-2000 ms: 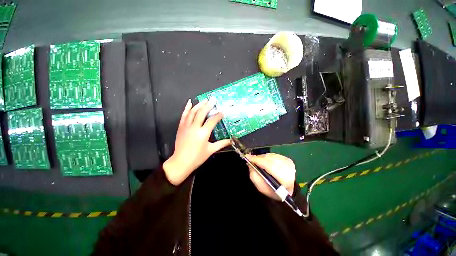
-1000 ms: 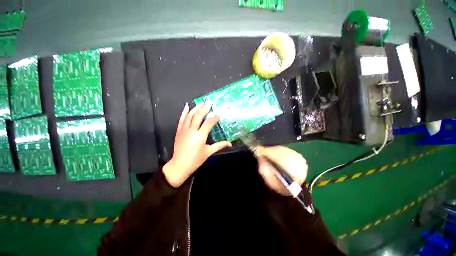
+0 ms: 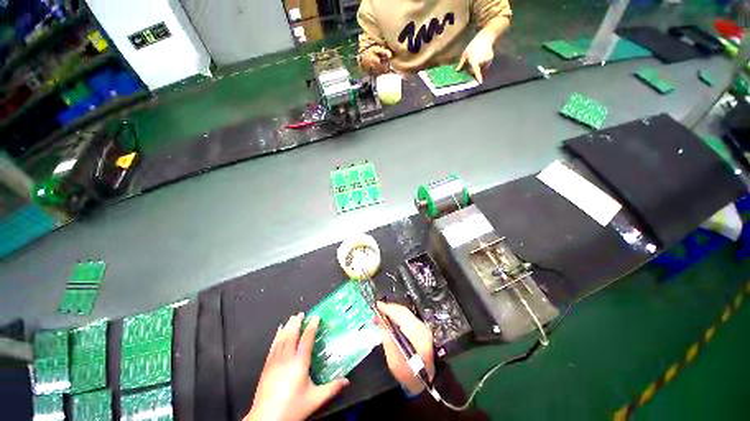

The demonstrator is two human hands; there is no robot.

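A green circuit board [image 3: 344, 329] lies on the black mat in front of me. My left hand [image 3: 289, 370] rests on its left and near edge, fingers spread and thumb along the near side. My right hand [image 3: 405, 341] holds the soldering iron [image 3: 403, 344] like a pen. The iron's tip end is beside the pale yellow cup [image 3: 359, 256], at its near rim; whether it touches the silvery bits inside cannot be told. The cord runs from the iron to the grey-black box [image 3: 493, 267].
A scrap tray [image 3: 436, 300] lies between cup and box. A green solder spool [image 3: 442, 197] is behind the box. Boards lie at left [image 3: 146, 347] and on the conveyor [image 3: 356, 187]. A white sheet [image 3: 579, 192] and black pad [image 3: 658, 177] are at right. A person works opposite [image 3: 432, 37].
The view has tilted up, showing the conveyor and the person opposite. The iron has moved from the board's near edge to the cup. My left hand is still on the board.
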